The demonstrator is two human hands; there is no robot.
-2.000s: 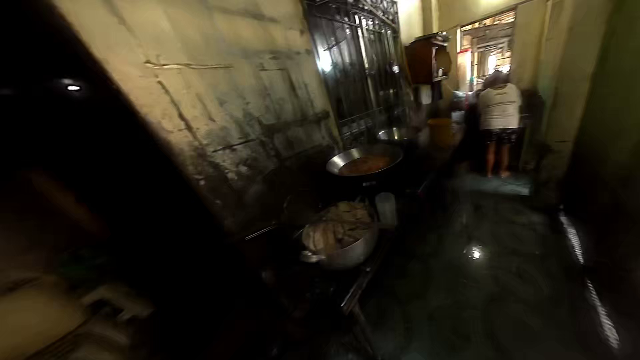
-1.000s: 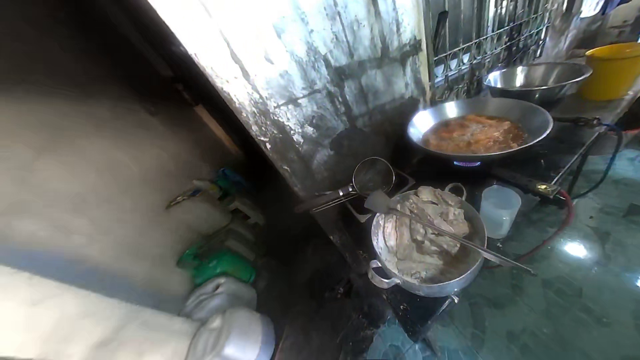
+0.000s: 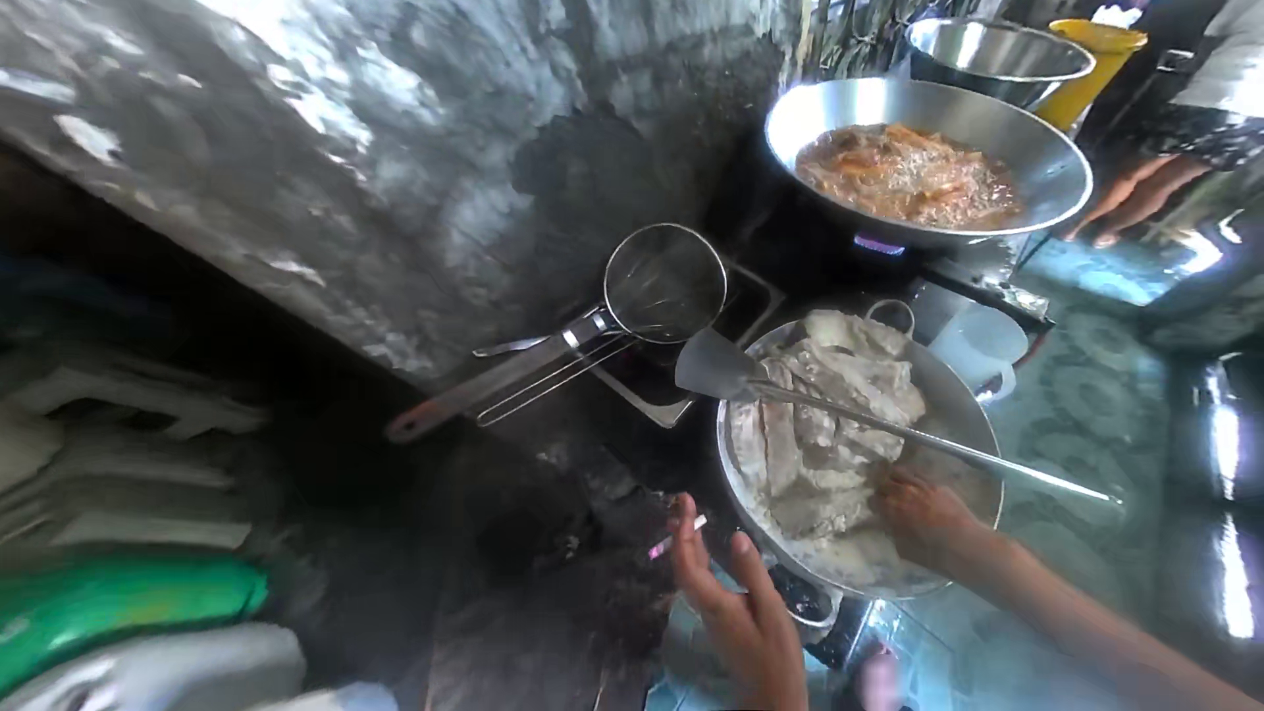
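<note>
My right hand [image 3: 923, 518] reaches into a metal pot [image 3: 990, 464], its fingertips against pale, batter-coated pieces [image 3: 825, 434]; whether they grip one is hidden. My left hand [image 3: 736, 612] is raised beside the pot's lower left, fingers apart, with a small pink-and-white stick [image 3: 677, 536] near or between the fingers. Across the pot lies a long-handled metal turner [image 3: 889, 427]. A wire strainer [image 3: 665, 283] rests on the stove to the left. Behind, orange-brown pieces [image 3: 913, 178] bubble in oil in a large metal wok [image 3: 1047, 173] over a burner flame [image 3: 878, 245].
A translucent plastic pitcher [image 3: 978, 346] stands right of the pot. Beyond the wok are a steel basin [image 3: 997, 49] and a yellow bucket [image 3: 1091, 74], with another person's legs [image 3: 1145, 193] at right. A stained wall [image 3: 395, 168] borders the stove; a green bag [image 3: 128, 607] lies lower left.
The view has swung down toward the stove. Both my hands have come into view, the right one now inside the pot. The turner lay across the pot a second ago too.
</note>
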